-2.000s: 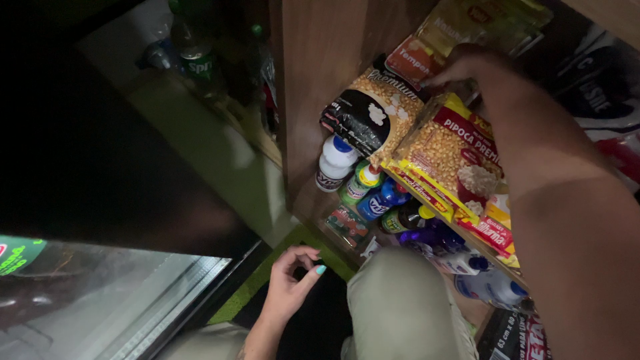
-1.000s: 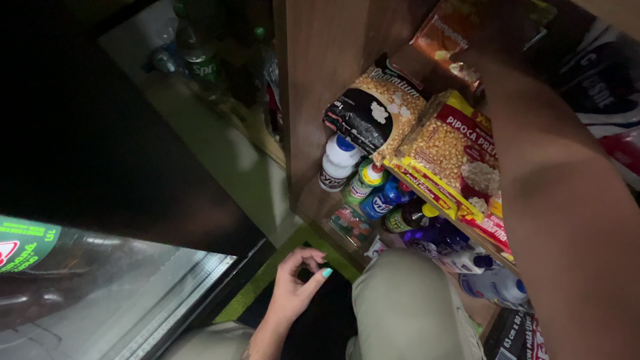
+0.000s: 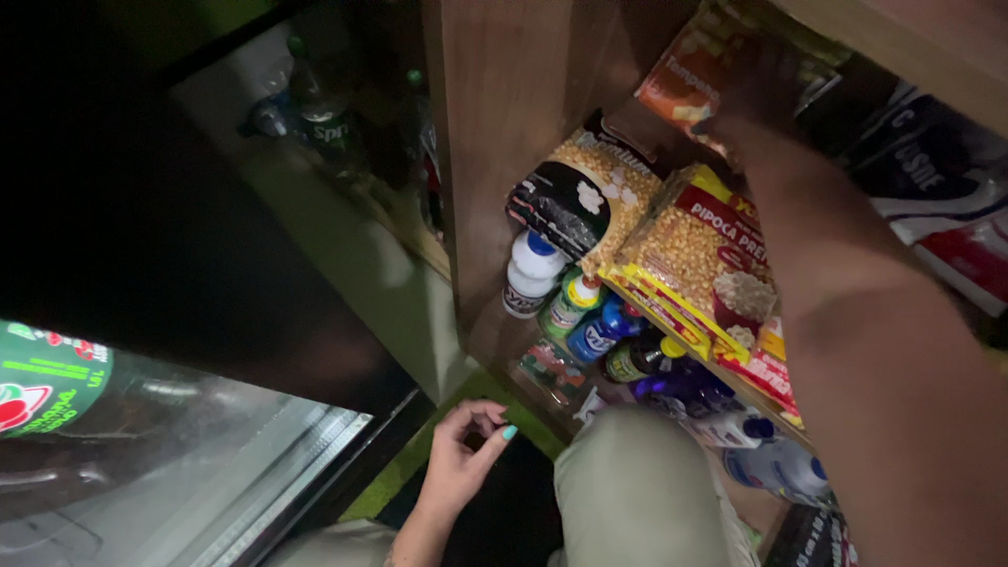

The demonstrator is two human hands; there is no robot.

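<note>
My left hand (image 3: 472, 445) hangs near my knee with fingers loosely curled and parted, holding nothing. My right arm reaches across the upper shelf; my right hand (image 3: 736, 110) is dim and blurred beside an orange seasoning packet (image 3: 681, 83), and whether its fingers grip the packet is unclear. Below it on the shelf lie a black and clear bag of popcorn kernels (image 3: 591, 193) and stacked yellow and red popcorn kernel bags (image 3: 693, 260). Behind the hand, more packets sit in shadow.
On the lower shelf stand a white bottle (image 3: 531, 276), a green detergent bottle (image 3: 573, 303), a blue bottle (image 3: 602, 331) and several others. Dark packages (image 3: 929, 150) lie at right. A wooden panel (image 3: 488, 157) divides the shelves; a glass-fronted case with a large bottle (image 3: 47, 378) is at left.
My right hand has shifted deeper into the upper shelf than two seconds ago. The orange packet has changed position and tilt near it. My left hand stays about where it was.
</note>
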